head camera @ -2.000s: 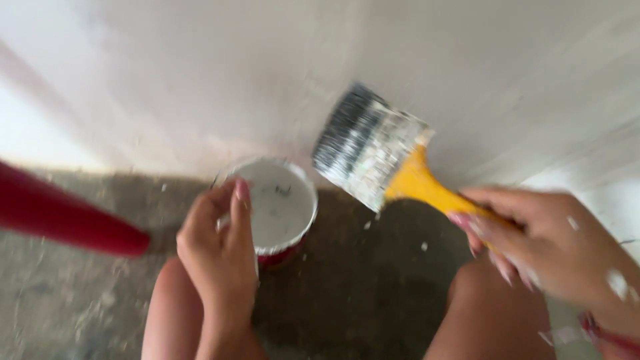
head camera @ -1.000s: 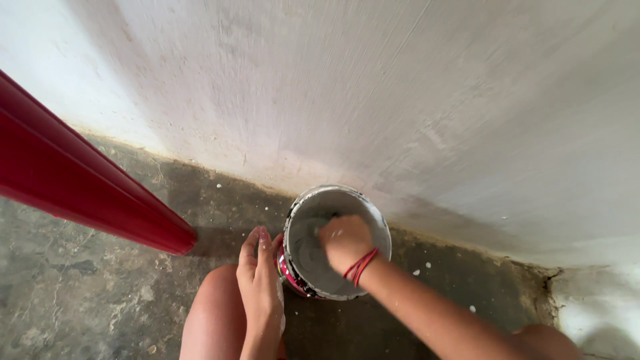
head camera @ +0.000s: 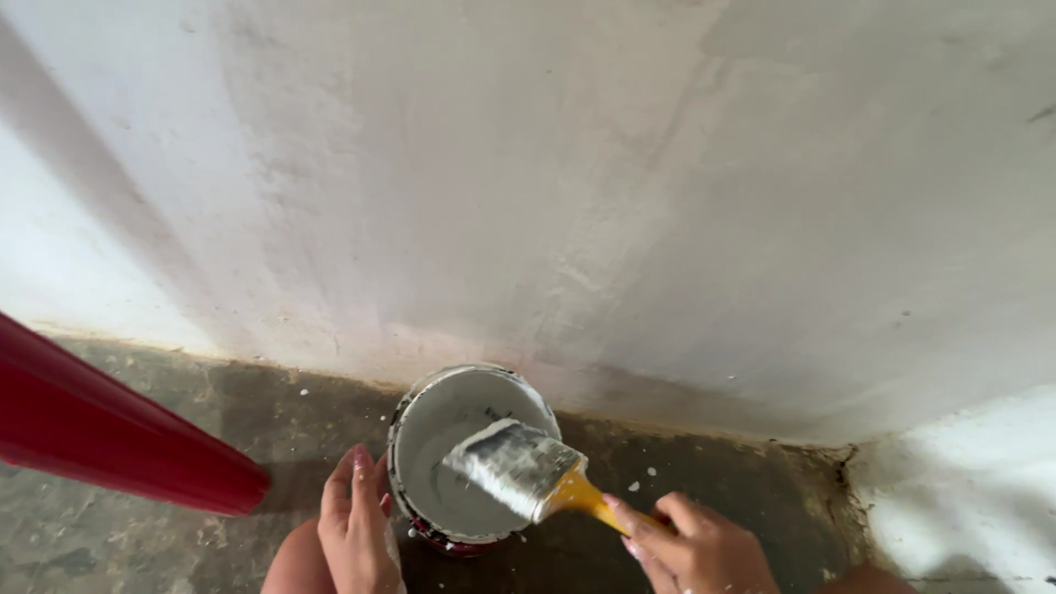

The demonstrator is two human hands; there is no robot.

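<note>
My right hand (head camera: 701, 544) grips the yellow handle of a wide paintbrush (head camera: 516, 466). White paint coats the bristles, which hang over the mouth of a paint bucket (head camera: 396, 450) on the floor. Grey-white paint lies inside the bucket, and its rim is smeared and chipped. Against the bucket's left side is my left hand (head camera: 355, 520), its fingers loosely bent; whether it grips the bucket cannot be told.
A white-grey wall (head camera: 528, 206) with streaky patches rises just behind the bucket. A red pole (head camera: 132, 429) slants in from the left. The dark concrete floor (head camera: 165, 536) bears white drips. At right, the wall meets a corner.
One second ago my right hand was down inside the bucket; now it is to the right of it, with the brush raised out and its bristles showing over the opening.
</note>
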